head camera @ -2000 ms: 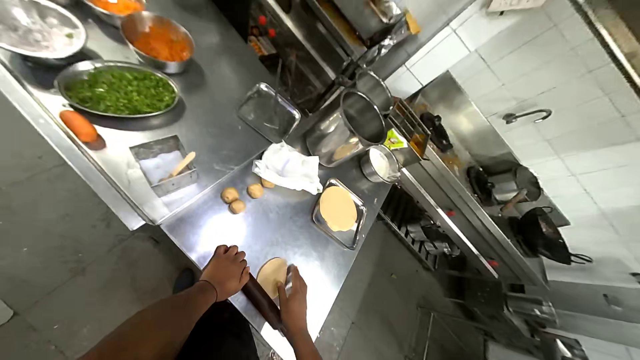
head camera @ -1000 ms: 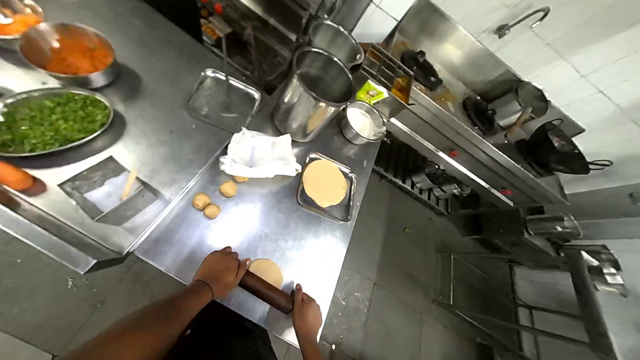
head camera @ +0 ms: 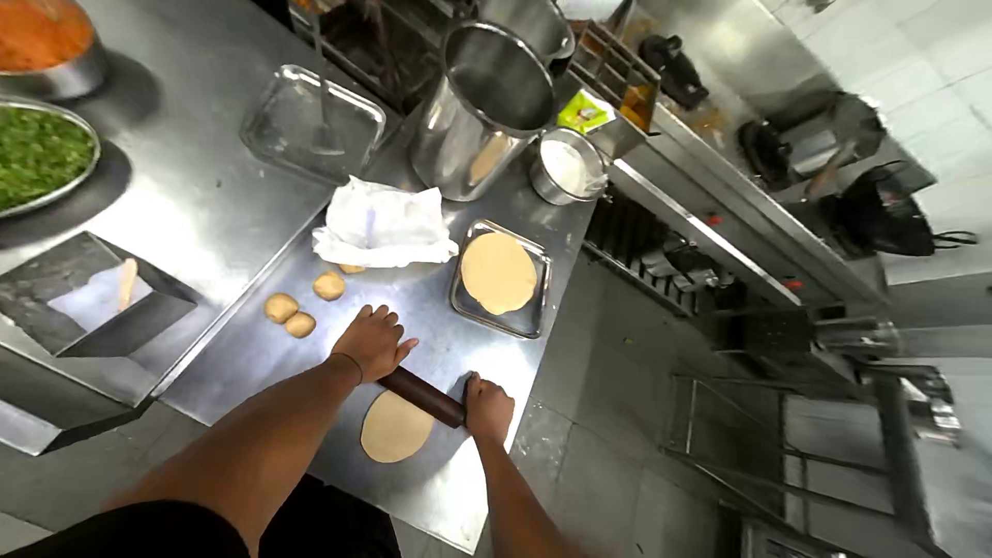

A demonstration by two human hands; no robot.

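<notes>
My left hand [head camera: 370,345] grips one end of a dark rolling pin [head camera: 425,397], and my right hand [head camera: 488,406] holds its other end. The pin lies slantwise over the upper right edge of a flat dough round [head camera: 395,428] on the steel table. Dough balls [head camera: 328,286] sit up and to the left of my left hand, beside a white cloth [head camera: 386,225]. Right of the cloth, a metal tray [head camera: 532,320] carries flat rolled dough [head camera: 498,273]. A steel bowl of white flour-like powder [head camera: 566,165] stands beyond that tray.
A tall steel pot [head camera: 482,108] and an empty tray [head camera: 311,125] are at the back. On the left counter stand chopped greens [head camera: 40,155], a bowl of orange food [head camera: 43,35] and a rectangular metal container [head camera: 77,287]. A stove with black pans [head camera: 880,209] runs along the right.
Between the last two frames, the rolling pin and both hands have moved away from my body relative to the dough round, uncovering more of it. The dough round looks fuller than two seconds ago.
</notes>
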